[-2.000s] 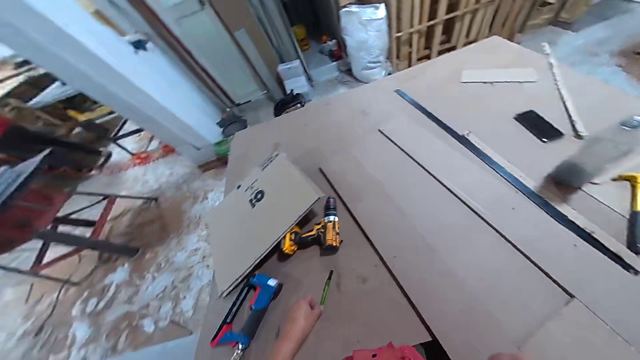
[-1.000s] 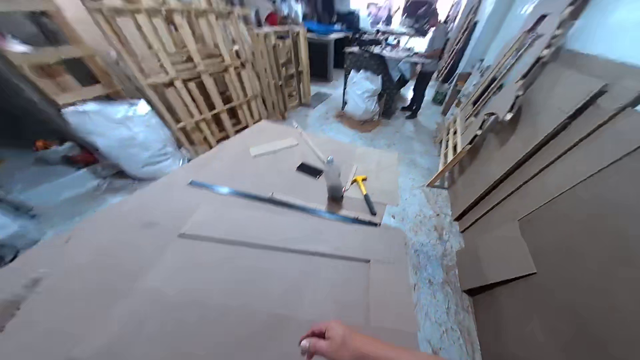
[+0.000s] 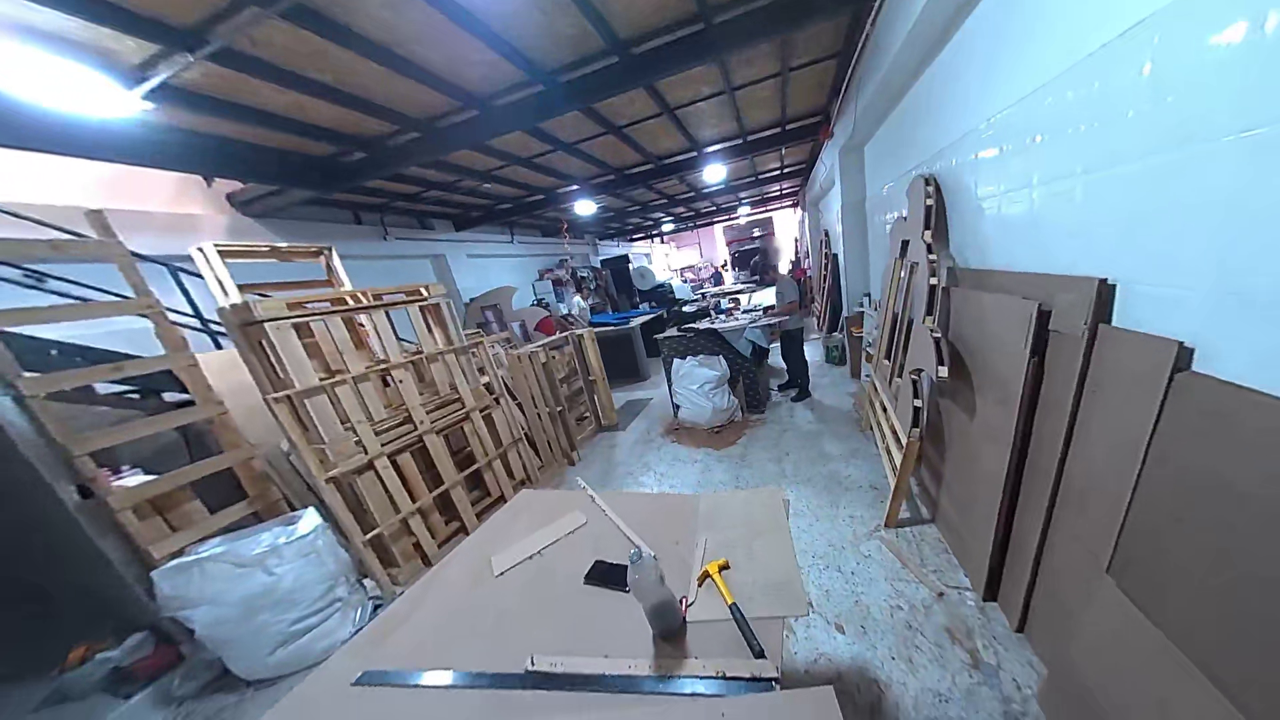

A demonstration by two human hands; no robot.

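Neither of my hands shows in the head view now. At the bottom of the view lies the worktable's brown board [image 3: 450,610]. A metal straightedge [image 3: 560,682] runs across it beside a narrow wooden strip [image 3: 650,666]. Beyond them a plastic bottle [image 3: 654,596] stands on the board, with a black phone-like slab [image 3: 606,575] to its left. A claw hammer [image 3: 732,605] with a yellow head and black grip lies to its right. Two thin pale strips, one a flat offcut [image 3: 538,542], lie near the far end.
Wooden frames [image 3: 400,420] lean at the left, behind a white sack [image 3: 265,595]. Brown panels [image 3: 1080,450] lean along the right wall. Speckled floor [image 3: 850,560] runs between the table and the panels. A person [image 3: 790,330] stands at a farther table, near another white sack [image 3: 705,392].
The view has swung up and right, away from the drill and blue-and-red tool seen two seconds ago. The hand seen low in the frame one second ago is out of view.
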